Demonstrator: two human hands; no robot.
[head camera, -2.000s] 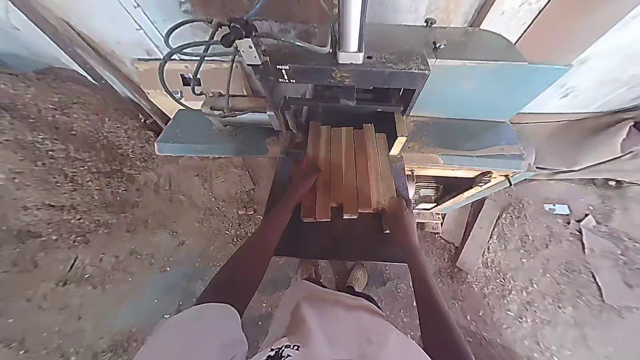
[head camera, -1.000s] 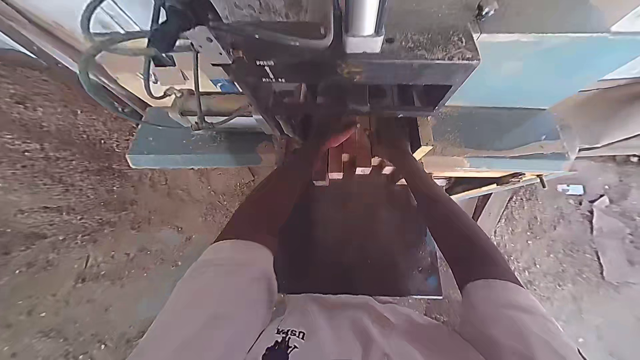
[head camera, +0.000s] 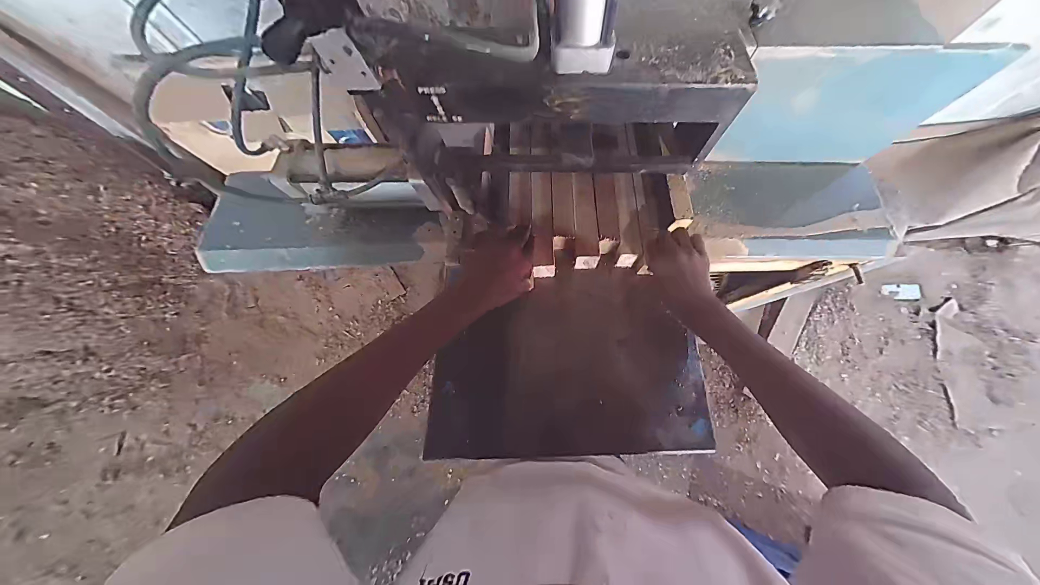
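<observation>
Several wooden strips (head camera: 583, 211) lie side by side on a dark metal plate (head camera: 569, 374), their far parts under the frame of a machine (head camera: 561, 101). The near ends are uneven. My left hand (head camera: 500, 262) is at the left side of the row, fingers bent against the outermost strip. On the right, my right hand (head camera: 679, 258) rests against the near end of the row beside a pale wooden guide (head camera: 681, 199). Both palms face down and hide part of the strips, so whether the fingers grip them is unclear.
Blue-grey side tables (head camera: 325, 236) flank the machine. Hoses (head camera: 146, 97) and a cylinder (head camera: 337, 162) are at the upper left. A metal cylinder (head camera: 582, 28) stands above the frame. Wood chips (head camera: 97, 268) litter the floor.
The strips have moved away from me, under the machine frame. My hands, close together over the strips one second ago, are now apart at the row's two sides. The view has moved nearer the machine.
</observation>
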